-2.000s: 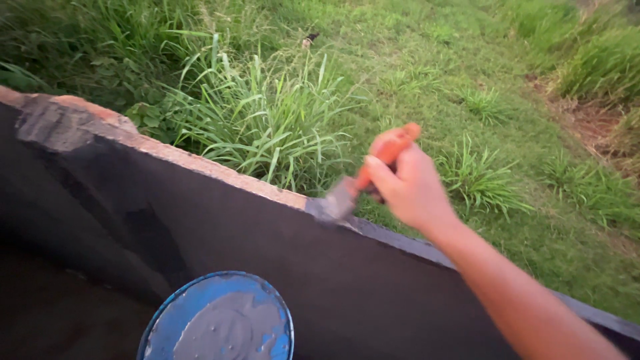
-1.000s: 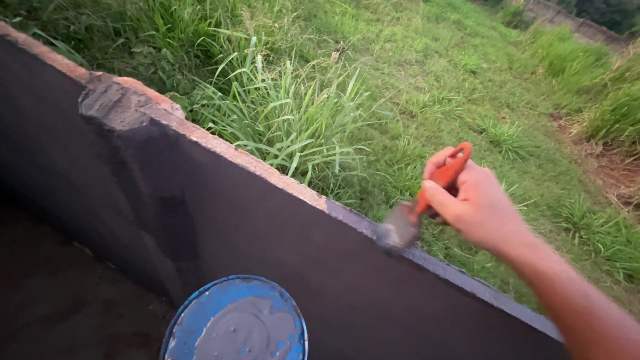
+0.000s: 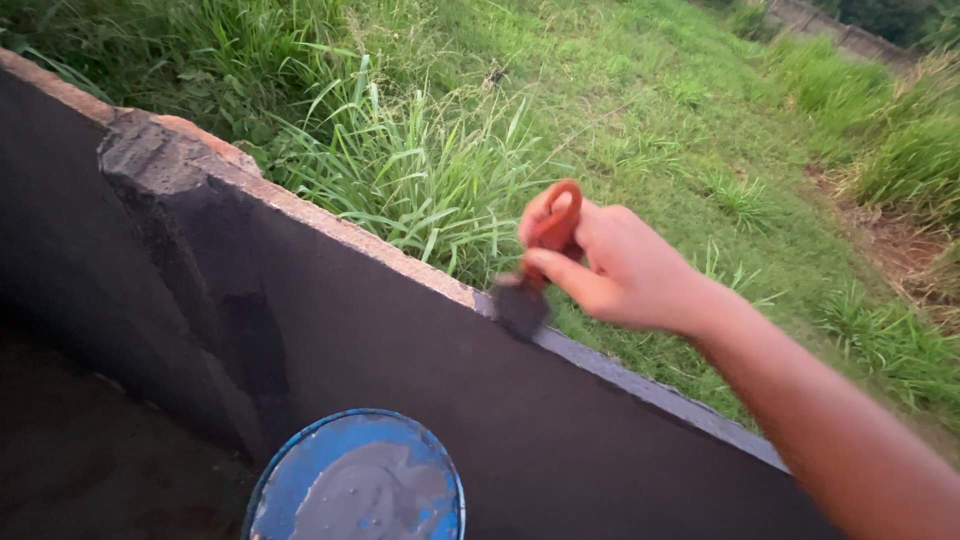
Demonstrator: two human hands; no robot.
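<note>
My right hand (image 3: 607, 259) grips the orange handle of a paintbrush (image 3: 555, 221). The brush's dark, blurred bristles touch the top edge of a wall (image 3: 420, 360), where a grey-coated stretch meets bare pinkish masonry. Grey coating covers the top edge to the right of the brush; to its left the edge is uncoated. Below, at the bottom of the view, a round blue container (image 3: 281, 469) holds thick grey paint or coating (image 3: 375, 487). My left hand is out of view.
A rough mortar lump (image 3: 154, 154) and broken brick (image 3: 217, 142) stand on the wall's top at the left. Tall grass (image 3: 420, 172) grows close behind the wall. A distant boundary wall (image 3: 832, 34) crosses the upper right.
Between one second ago and now, my right hand has moved the brush left along the wall's top, back to the border of the bare masonry. It holds the brush throughout.
</note>
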